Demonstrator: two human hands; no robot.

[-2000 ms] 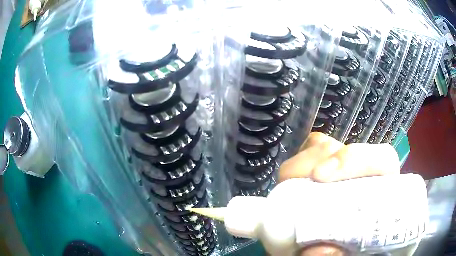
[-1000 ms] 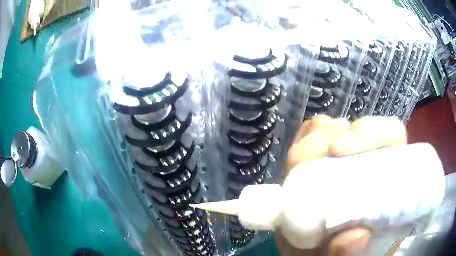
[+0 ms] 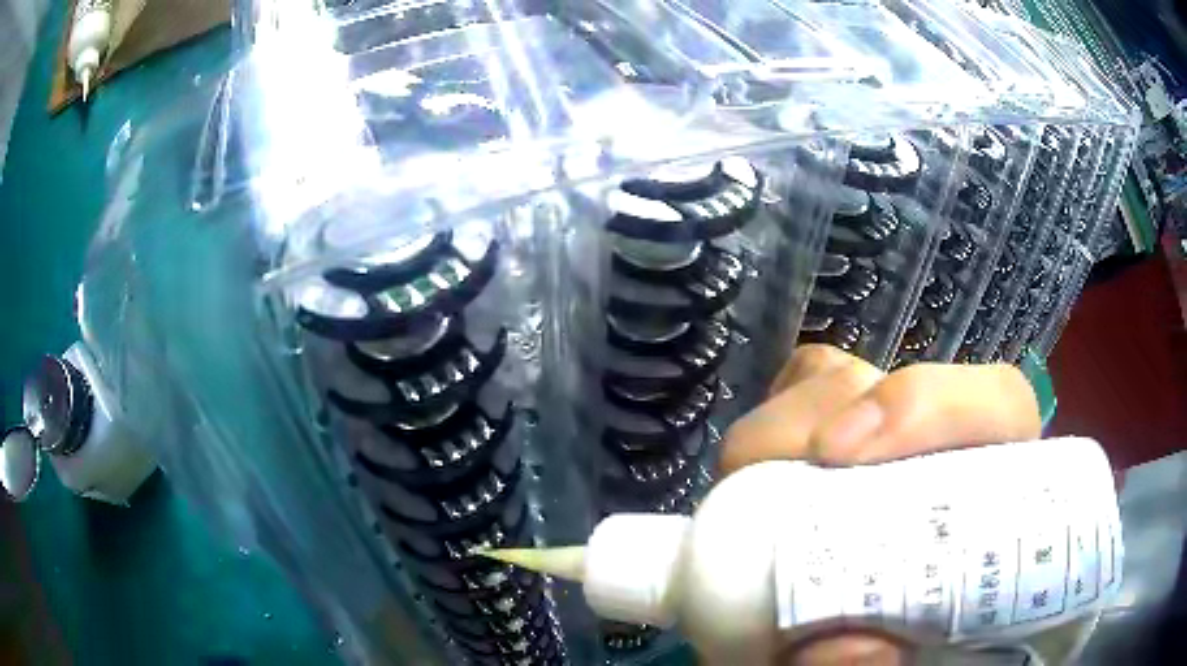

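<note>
My right hand grips a white squeeze bottle with a printed label, held on its side. Its thin pale-yellow nozzle points left, and the tip is at a black round part low in the leftmost row. The black parts overlap in long rows in a clear plastic tray. Small shiny silver spots show on their edges, and whitish spots show on the lower parts of the left row. I cannot tell for sure whether the tip touches. My left hand is not in view.
A small white jar with a dark round top and a silvery disc stands at the left on the green mat. A second white bottle lies on a brown board at upper left. A dark red surface is at the right.
The nozzle tip has shifted slightly left and down since a second ago and is at a part a little higher in the left row. The tray's parts appear lower in the picture.
</note>
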